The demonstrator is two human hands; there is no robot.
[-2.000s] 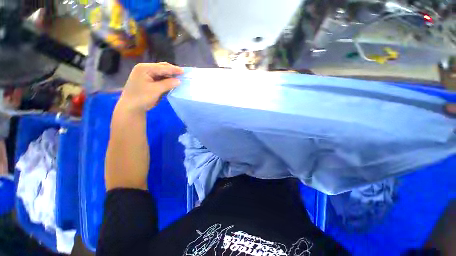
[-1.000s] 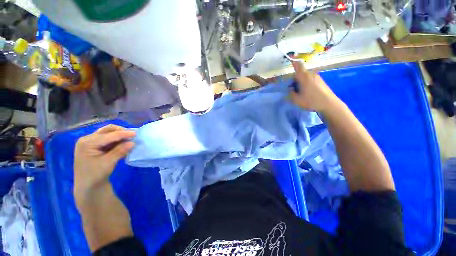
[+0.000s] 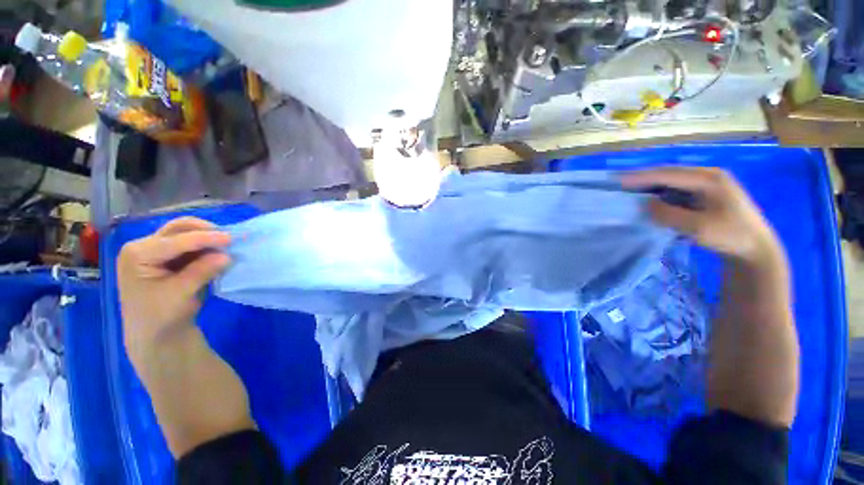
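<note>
A light blue shirt (image 3: pixel 512 237) is stretched between my two hands, with its lower part hanging onto my lap. My left hand (image 3: pixel 175 275) pinches the shirt's left end. My right hand (image 3: pixel 711 208) grips its right end; some fingers are hidden or blurred. The white head of the button-sewing machine (image 3: pixel 369 57) stands above the cloth. Its bright lamp glares at the needle area, right at the shirt's upper edge, so the clamp details cannot be seen.
Blue bins flank my lap; the right bin (image 3: pixel 824 284) holds crumpled blue shirts. White garments (image 3: pixel 40 388) lie in a bin at far left. Bottles (image 3: pixel 133 85) and a dark phone-like object (image 3: pixel 237 131) lie on the table. Metal feeder parts (image 3: pixel 559 57) sit right of the head.
My right hand has come away from beside the feeder's tubes and moved right, now gripping the shirt's right end. The cloth is stretched wider. The camera view has shifted.
</note>
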